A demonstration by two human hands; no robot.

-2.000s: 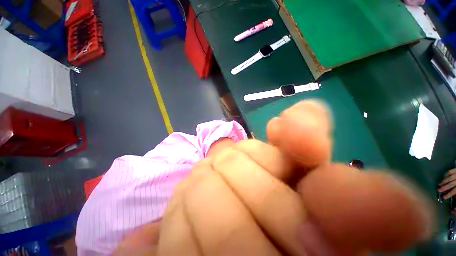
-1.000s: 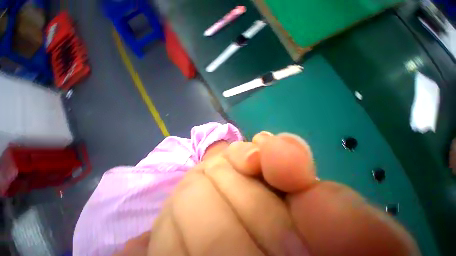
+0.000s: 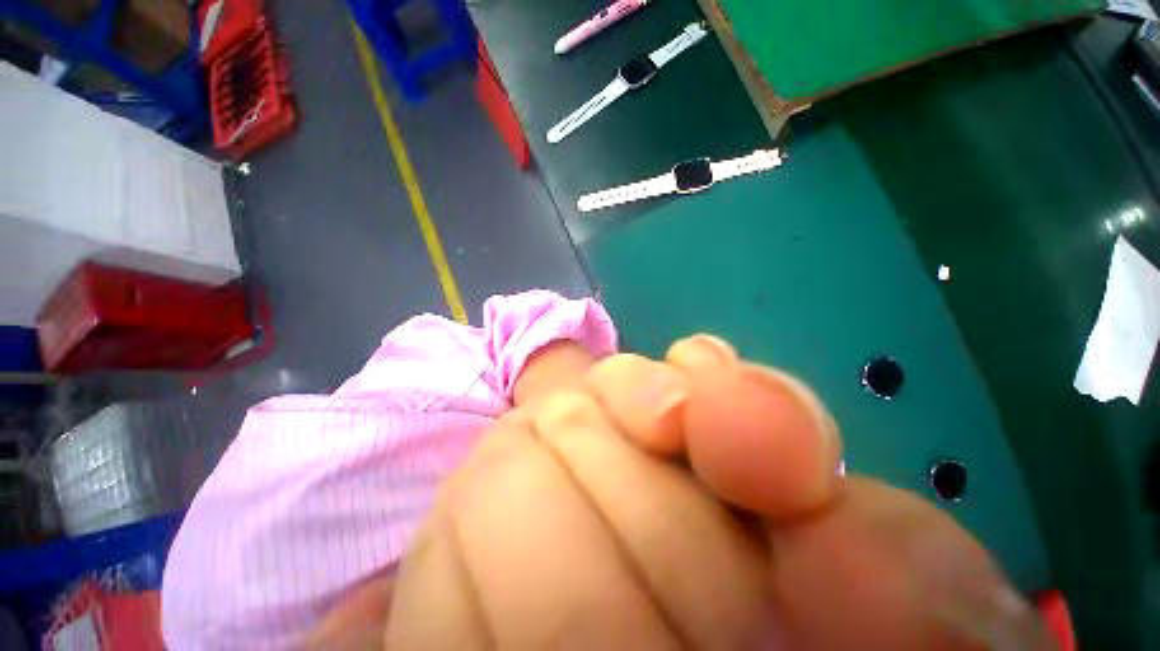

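Note:
My left hand [image 3: 598, 496], in a pink striped sleeve, is very close to the camera with its fingers curled and fingertips pressed together. Whether it holds anything is hidden. Blurred skin at the lower right may be a thumb or part of my right hand; I cannot tell. Two round watch heads lie apart on the green bench mat, one [image 3: 883, 376] above the other [image 3: 948, 478]. A smartwatch with a light strap [image 3: 693, 176] lies straight across the bench, and another [image 3: 635, 73] lies beyond it.
A pink pen-like item [image 3: 600, 23] and a raised green board [image 3: 890, 45] are at the bench's far side. White paper [image 3: 1122, 324] and a small white piece [image 3: 943, 272] lie right. On the floor are a blue stool [image 3: 414, 45], red tray [image 3: 248, 95] and red box [image 3: 146, 324].
Compared with two seconds ago, the raised fingertips have come together lower in view. The view has shifted, showing two watch heads clearly; the other person's hand at right is gone from view.

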